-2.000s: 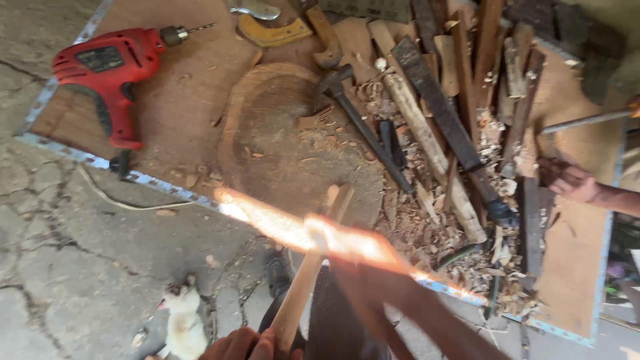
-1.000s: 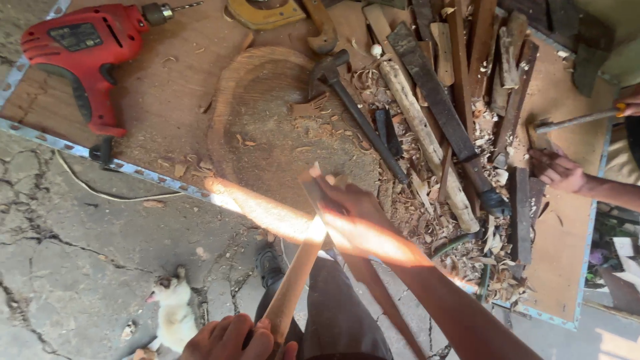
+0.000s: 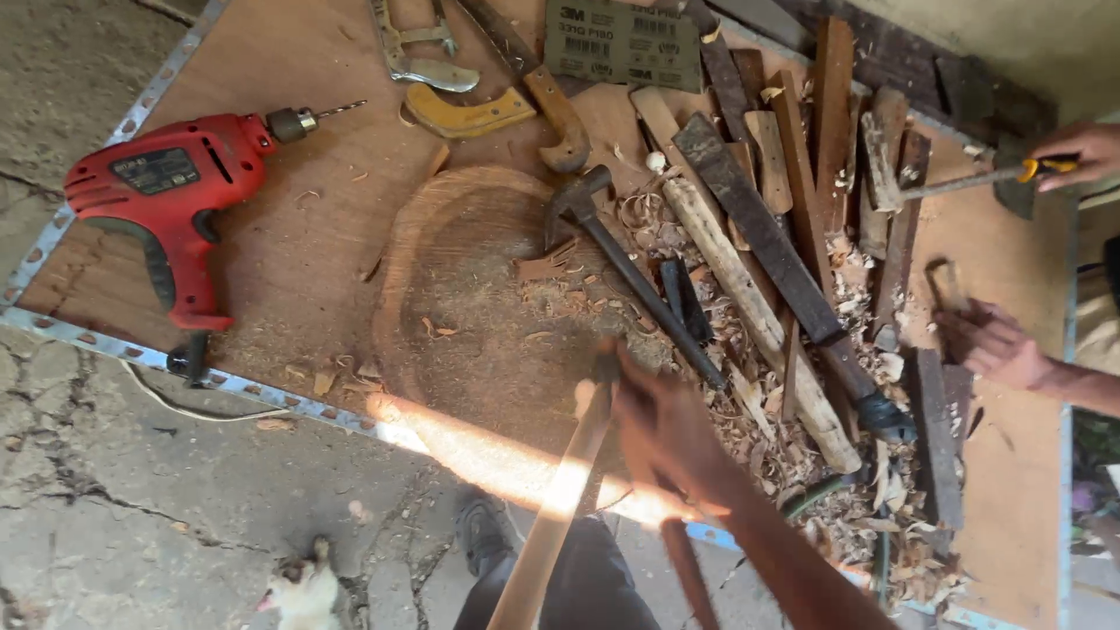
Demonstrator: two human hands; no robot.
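My right hand, blurred, is closed on a long-handled tool, perhaps a carving knife; its reddish-brown handle slants down below the wrist. The hand is beside the upper end of a pale wooden stick, near a dark blurred part of the tool. Whether the tool touches the stick is unclear. The stick rises from the bottom edge over the round wooden block, sunlight crossing it. My left hand is out of view. Just beyond the stick, a hammer lies across the block and shavings.
On the table lie a red drill, saws, sandpaper, wood pieces and shavings. Another person's hands hold a yellow-and-black-handled tool and a small wood piece at right. A cat is on the cracked floor.
My left hand, seen on the stick's lower end before, is out of view. My right hand has moved from the stick's middle to near its upper end.
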